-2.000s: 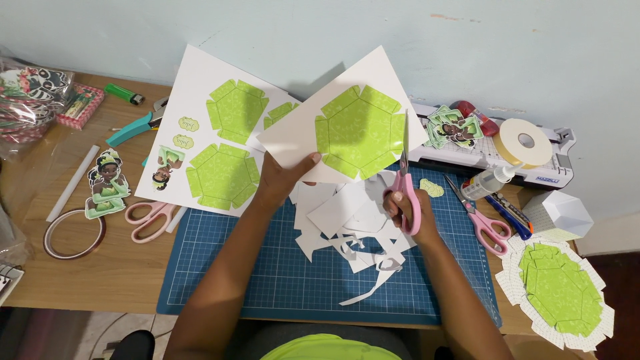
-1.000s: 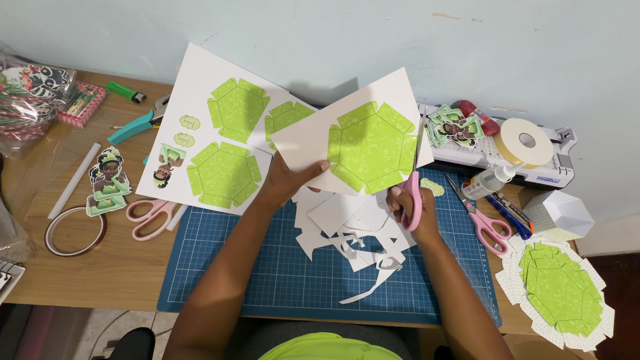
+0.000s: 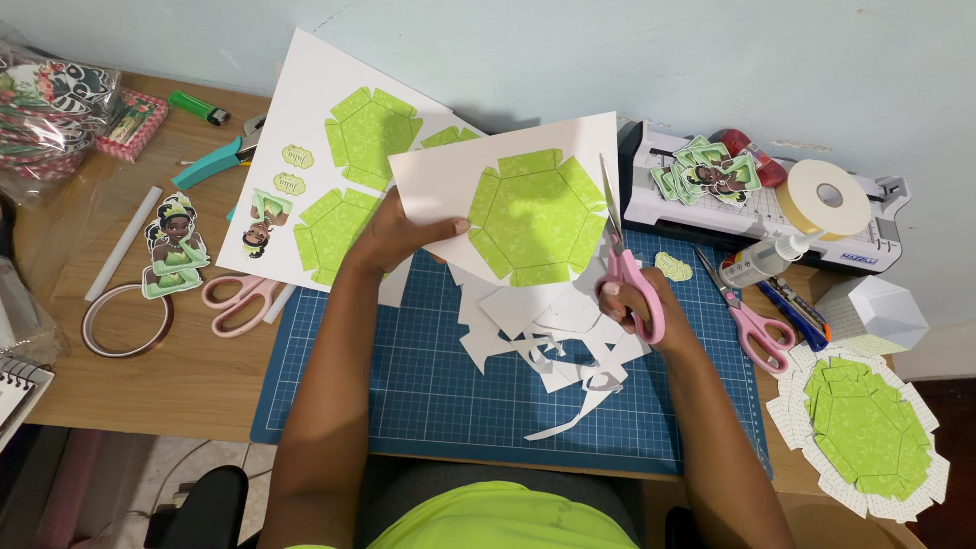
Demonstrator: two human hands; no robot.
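Observation:
My left hand [image 3: 393,232] pinches a white card sheet [image 3: 435,179] printed with a green hexagonal box shape [image 3: 537,217], thumb on top. Pink-handled scissors [image 3: 631,278] are in my right hand [image 3: 637,305], with their blades upright at the sheet's right edge, beside the green shape. Behind my left hand is a larger printed sheet [image 3: 305,99] with more green shapes, small labels and a figure. White paper offcuts [image 3: 526,309] lie in a pile on the blue cutting mat [image 3: 457,412], below the held sheet.
At right are a paper trimmer [image 3: 762,229], a tape roll [image 3: 823,198], a glue bottle [image 3: 762,259], other pink scissors [image 3: 755,324], a utility knife [image 3: 793,309] and stacked green cutouts [image 3: 869,435]. At left are more pink scissors [image 3: 240,301], a tape ring [image 3: 126,320] and paper figures [image 3: 175,244].
The held sheet has turned, so its top edge now lies flatter and its right edge stands nearly upright. The scissors have stayed near its right side.

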